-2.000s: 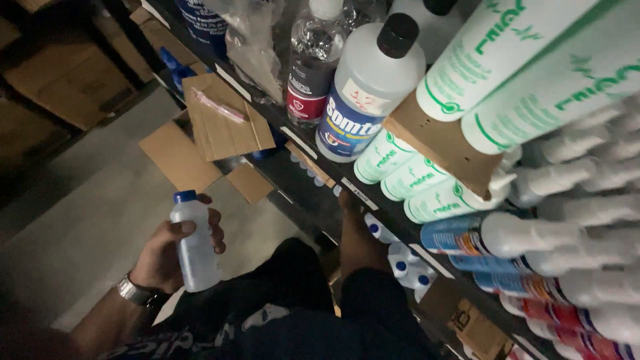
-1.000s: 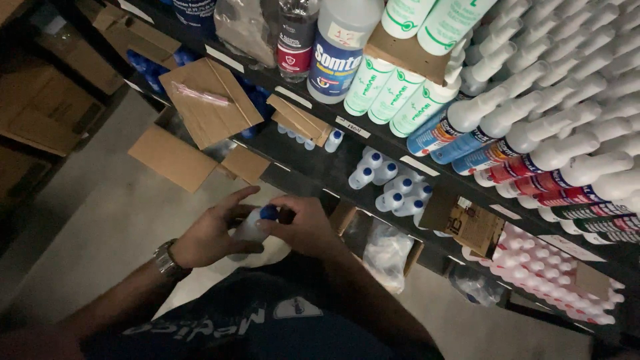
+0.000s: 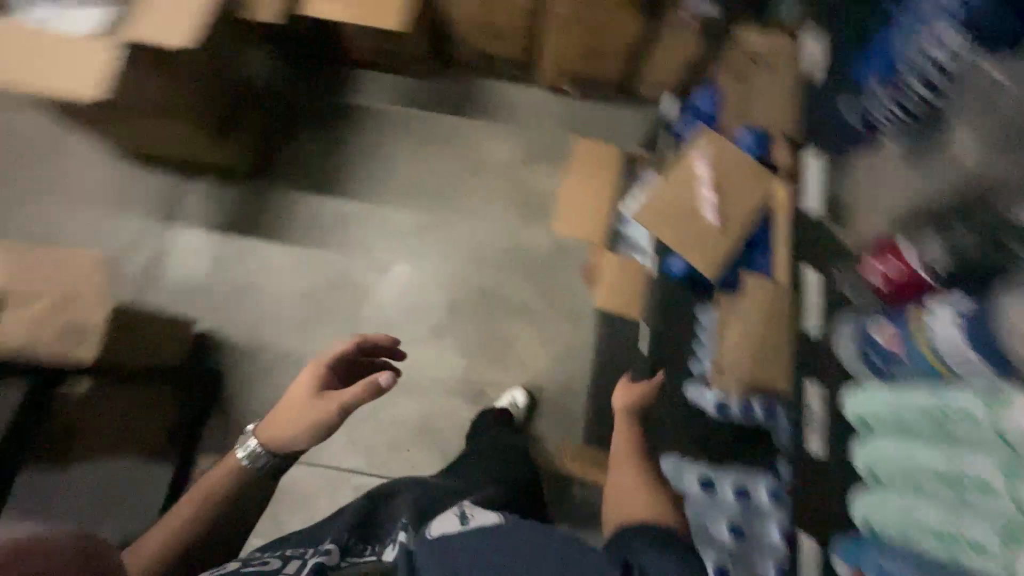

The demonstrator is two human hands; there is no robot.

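My left hand point(image 3: 340, 392), with a metal watch on its wrist, is raised over the concrete floor with its fingers apart and nothing between them. Beside the black shelf point(image 3: 680, 320) on the right is my right hand point(image 3: 638, 392), its thumb side showing at the shelf's edge. Blur and the dark shelf hide its fingers, so whether it grips the edge or some small thing cannot be told. Clear bottles with blue caps point(image 3: 732, 500) stand in rows on the shelf, to the right of my right forearm.
A cardboard piece point(image 3: 704, 204) lies over blue items on the shelf. Green-and-white containers point(image 3: 928, 448) line the far right. Cardboard boxes stand at the top and at the left point(image 3: 52, 304). A foot in a white shoe point(image 3: 514, 402) is on the concrete floor point(image 3: 416, 280).
One second ago both hands were together at a blue-capped bottle; now they are apart, and my left hand is without it. My right hand is at the shelf. The view has swung left.
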